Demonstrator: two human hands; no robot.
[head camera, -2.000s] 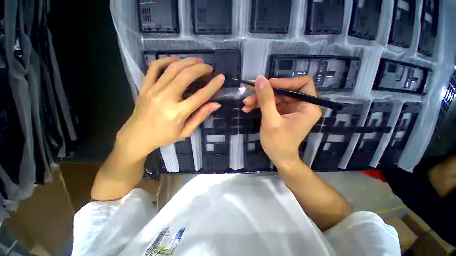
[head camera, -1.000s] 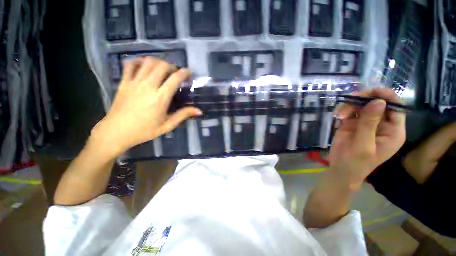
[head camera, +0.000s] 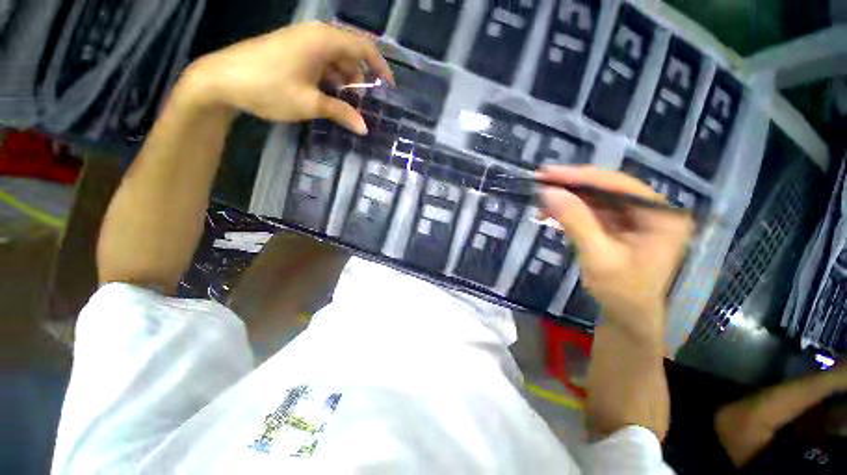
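My left hand is at the tray's upper left, thumb and fingers at the left end of a shiny dark adhesive sheet, seemingly holding it; blur hides the exact contact. The sheet has a grid of small squares and lies slantwise over the housings. My right hand holds dark tweezers like a pen, their tip at the sheet's right part. Black phone housings with pale cut-outs fill the whitish blister tray. Whether a pad is on the tweezer tip cannot be told.
Stacked filled trays stand at the left. A dark grid-patterned sheet lies right of the tray, with another tray at the far right. A person's forearm shows lower right. A red stool is below the bench edge.
The view has tilted, so the tray slants down to the right. The tweezers have moved left from the sheet's right end onto its gridded part. My left hand stays at the sheet's left end.
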